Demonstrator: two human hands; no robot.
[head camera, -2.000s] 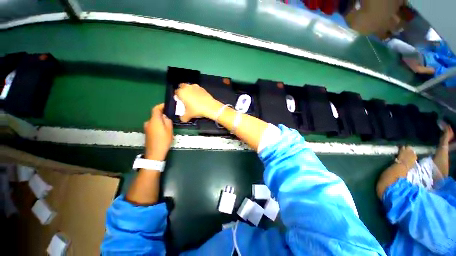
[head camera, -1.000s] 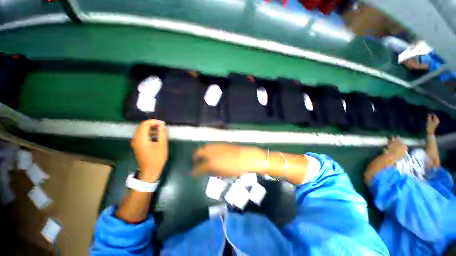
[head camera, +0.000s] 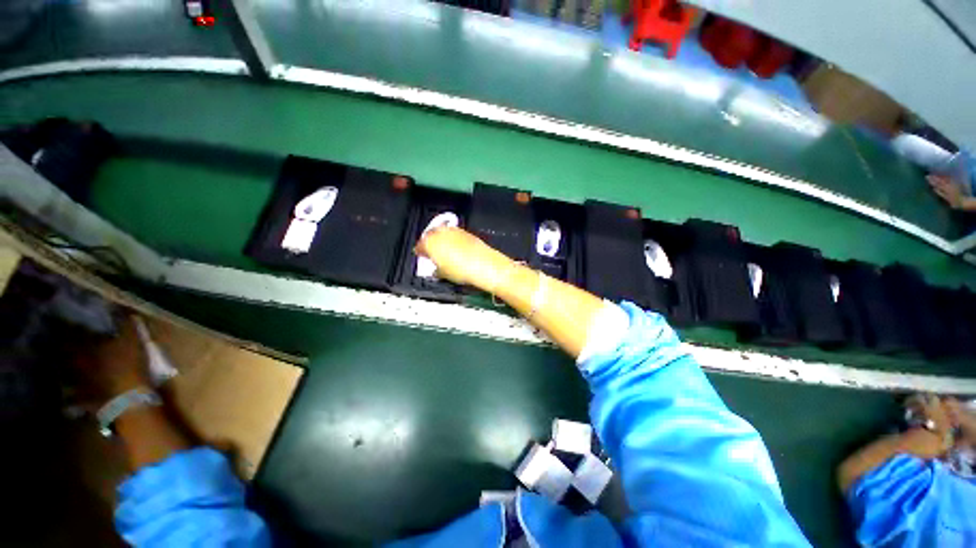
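My right hand (head camera: 455, 255) reaches over the green belt to an open black box base (head camera: 401, 280). Its fingers are on a white charger plug (head camera: 426, 267) in the tray, below a coiled white cable (head camera: 440, 223). The box to its left holds a cable coil (head camera: 317, 203) and a charger plug (head camera: 300, 234), with its black lid (head camera: 372, 223) beside it. My left hand (head camera: 112, 364) is inside the brown carton (head camera: 241, 391), dark and blurred; a white block (head camera: 157, 353) shows beside it. Whether it grips anything cannot be told.
Several white charger plugs (head camera: 544, 471) lie on the dark green worktop (head camera: 396, 396) close to my body. A scuffed white rail (head camera: 353, 301) separates worktop and belt. More black boxes with coils run off to the right. A neighbouring worker's hands (head camera: 926, 428) are at the right edge.
My right hand has moved from above the worktop plugs up to the second box. My left hand has moved left and down from the rail into the carton. The view has shifted.
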